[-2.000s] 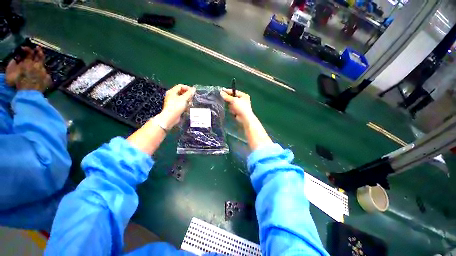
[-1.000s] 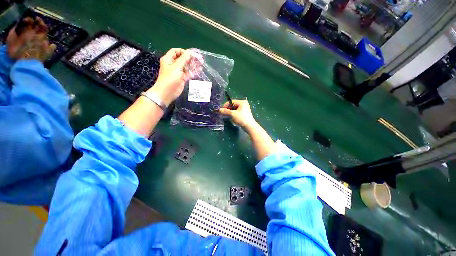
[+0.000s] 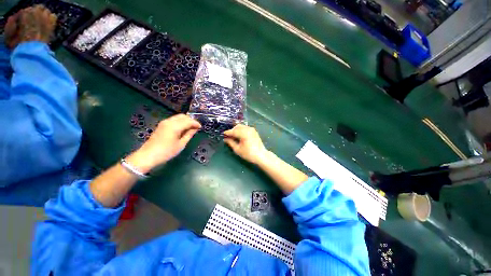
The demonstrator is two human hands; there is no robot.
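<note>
A clear bag of black rings (image 3: 221, 91) with a white label lies on the green bench, its near edge towards me. My left hand (image 3: 175, 135) has thumb and fingers pinched at the bag's near left corner. My right hand (image 3: 242, 141) pinches at the near right corner. Dark rings show between the hands at the bag's near edge; whether they are inside it I cannot tell. A plastic housing (image 3: 202, 154) lies just below the hands, another (image 3: 259, 201) lies nearer me, and more lie left of my left hand. No tool is discernible in my right hand.
A compartment tray (image 3: 145, 83) holds white parts and rings at left, beside another person's hand (image 3: 31, 24). A dot sheet (image 3: 247, 234) lies nearest me. Spare sheets (image 3: 344, 186), a cream roll (image 3: 413, 206), a small parts tray (image 3: 395, 264) and a stand arm (image 3: 414, 180) are at right.
The bag has gone from being held up to lying on the bench, turned slightly. Both my hands have moved from its top and side to its near edge.
</note>
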